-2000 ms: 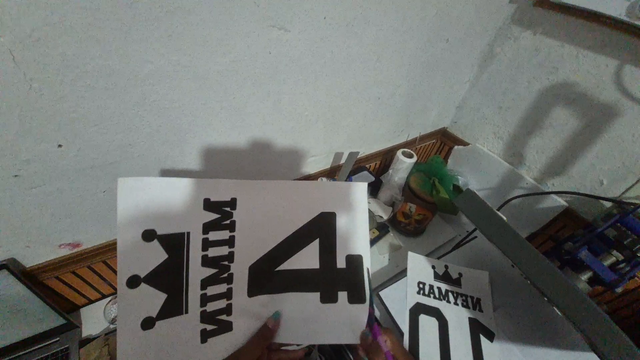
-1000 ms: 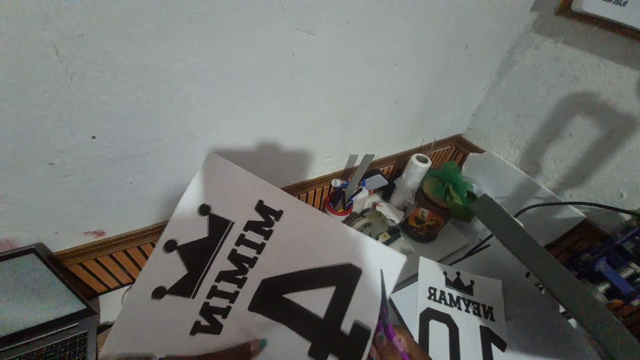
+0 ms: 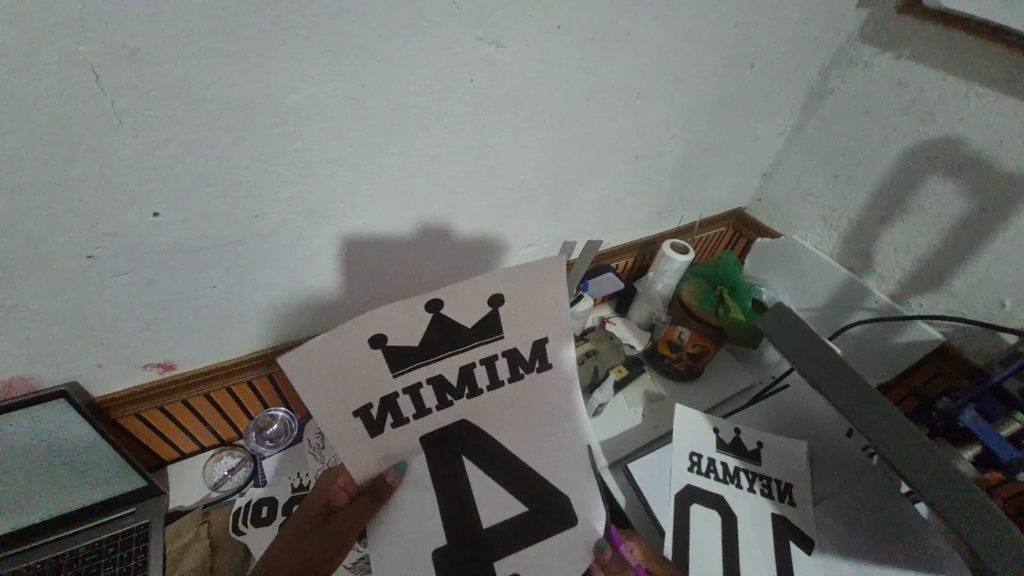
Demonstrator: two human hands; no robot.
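Observation:
A white paper sheet [image 3: 480,408] printed in black with a crown, mirrored lettering and a large 4 is held up in front of the wall. My left hand [image 3: 340,512] pinches its left edge, thumb on the printed face. At the lower right, my right hand [image 3: 632,556] holds purple-handled scissors [image 3: 620,544], with the thumb at the sheet's right edge. The scissors' dark blades stand along that edge; how far apart they are cannot be told. To the right lies a smaller white sheet [image 3: 740,496] with a crown, mirrored lettering and a number.
An open laptop [image 3: 80,496] stands at the left, near round clear containers [image 3: 274,430] and another printed sheet [image 3: 264,516]. Behind the held sheet are a white roll [image 3: 664,276], a decorated pot [image 3: 684,344] with green mesh, and small supplies. A long grey bar [image 3: 872,432] slants across the right.
The held sheet has been turned from sideways through a slant to nearly upright, its crown now at the top. My left hand has moved from the bottom edge to the left edge.

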